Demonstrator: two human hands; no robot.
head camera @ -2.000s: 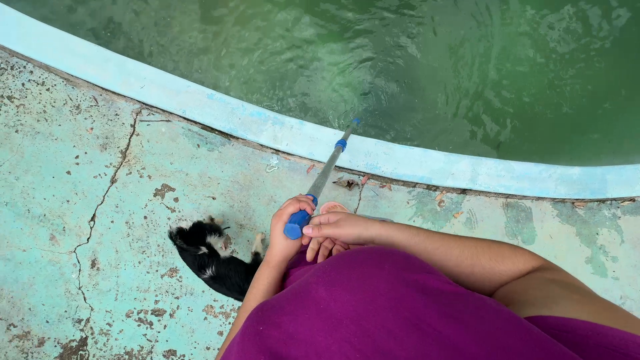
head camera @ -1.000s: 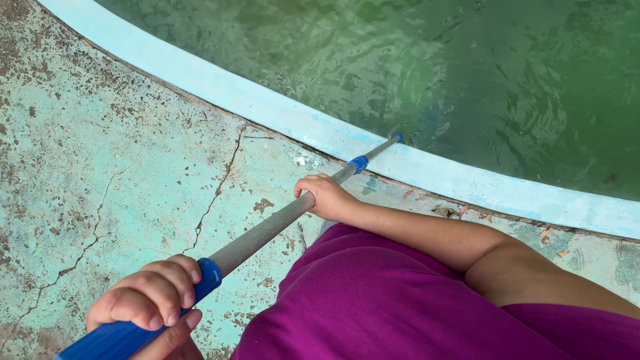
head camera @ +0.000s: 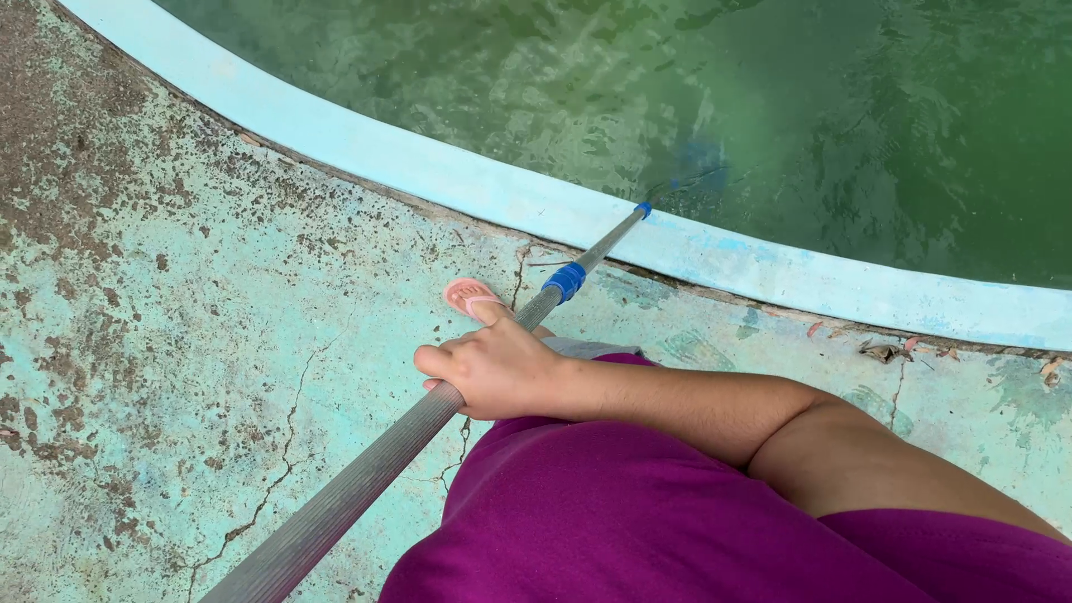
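My right hand (head camera: 502, 368) is closed around the ribbed grey shaft of a telescopic pole (head camera: 343, 511). The pole slants from the bottom left up toward the pool. Above my hand sits a blue locking collar (head camera: 566, 281), and a second blue collar (head camera: 643, 209) lies over the pool's pale blue rim. Beyond it, a blurred blue shape (head camera: 702, 163) shows under the green water; its form cannot be made out. The pole's lower-left end runs out of the frame, and my left hand is out of view.
Green, murky pool water (head camera: 779, 109) fills the top, bounded by the curved pale blue rim (head camera: 377, 151). Cracked, flaking turquoise paving (head camera: 226, 335) lies around me. One foot in a pink flip-flop (head camera: 476, 299) stands near the pole. Dry leaves (head camera: 883, 352) lie by the rim.
Two seconds ago both hands were together by the pole's blue grip; one second ago my right hand was farther up the shaft. My left hand and the black-and-white animal are now out of view.
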